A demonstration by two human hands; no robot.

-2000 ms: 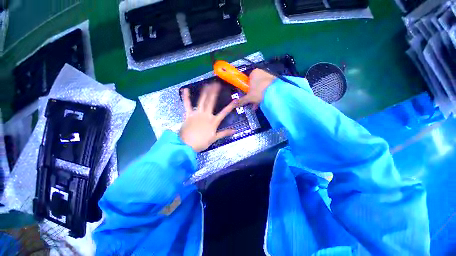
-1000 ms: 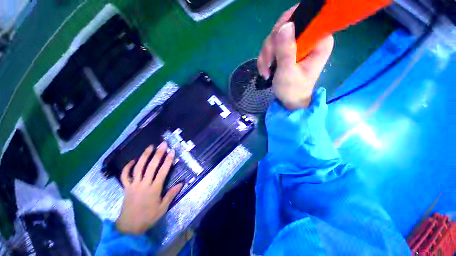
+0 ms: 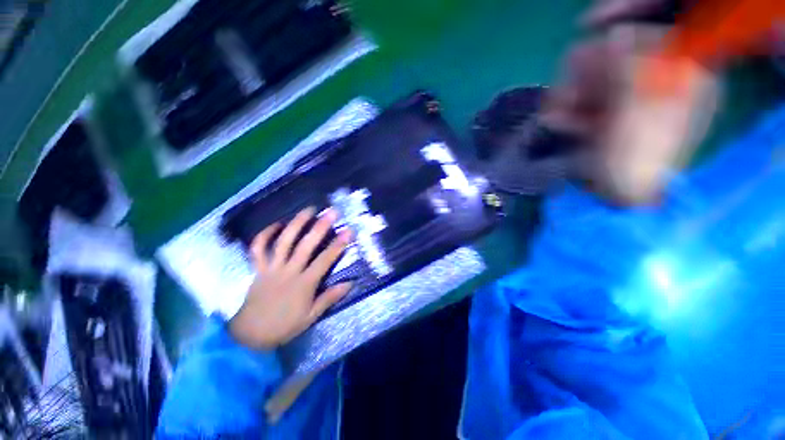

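Observation:
A black plastic housing [image 3: 400, 185] with white patches lies tilted on bubble wrap [image 3: 396, 296] in front of me. My left hand [image 3: 297, 279] rests flat on its lower left part, fingers spread, holding nothing. My right hand [image 3: 641, 120] is raised at the upper right, blurred, around the orange electric screwdriver [image 3: 732, 30], which the top edge cuts off. The round dark screw dish [image 3: 512, 129] is right of the housing, partly behind the blurred right hand. The driver tip and any screw cannot be made out.
Another black housing [image 3: 245, 73] on wrap lies at the upper left. More housings lie at the left edge, one on bubble wrap [image 3: 103, 344] at the lower left. The green bench surface [image 3: 430, 43] runs behind. A bright glare lies on the blue surface at the right.
My right hand has gone from over the housing to the upper right with the screwdriver. My left hand now rests on the housing's left part. The view has shifted.

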